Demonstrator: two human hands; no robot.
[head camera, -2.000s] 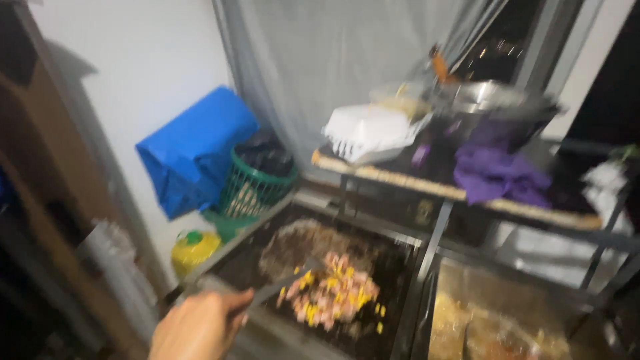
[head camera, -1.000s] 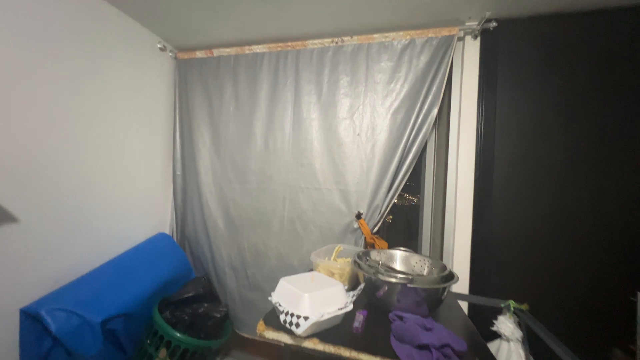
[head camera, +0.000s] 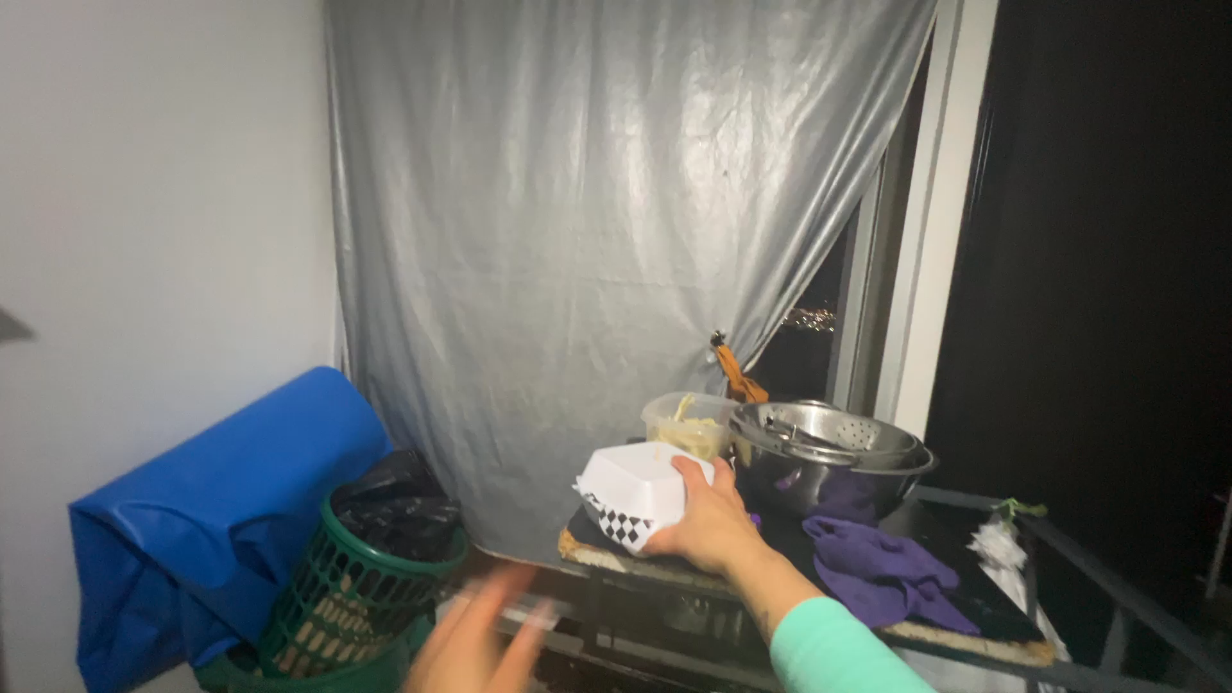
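A white foam takeout box (head camera: 630, 481) with a black-and-white checkered paper liner sits at the front left of the dark shelf (head camera: 1001, 630). My right hand (head camera: 707, 515), below a mint-green sleeve, grips the box from its right side. My left hand (head camera: 481, 635) is blurred at the bottom, fingers apart, holding nothing, below and left of the box. Behind the box stands a clear plastic tub (head camera: 688, 423) of pale yellow strips. Steel bowls with a colander (head camera: 833, 452) are at its right, and a purple cloth (head camera: 885, 577) lies in front of them.
At the left a green plastic basket (head camera: 346, 577) lined with a black bag stands against a folded blue tarp (head camera: 221, 510). A grey curtain (head camera: 549, 241) hangs behind the shelf, beside a window frame (head camera: 938, 212). A white plastic bag (head camera: 1001, 549) hangs at the shelf's right end.
Both hands have come into view since one second ago, and the right has taken hold of the foam box. Two seconds ago a hand held a spatula at the griddle, now out of view.
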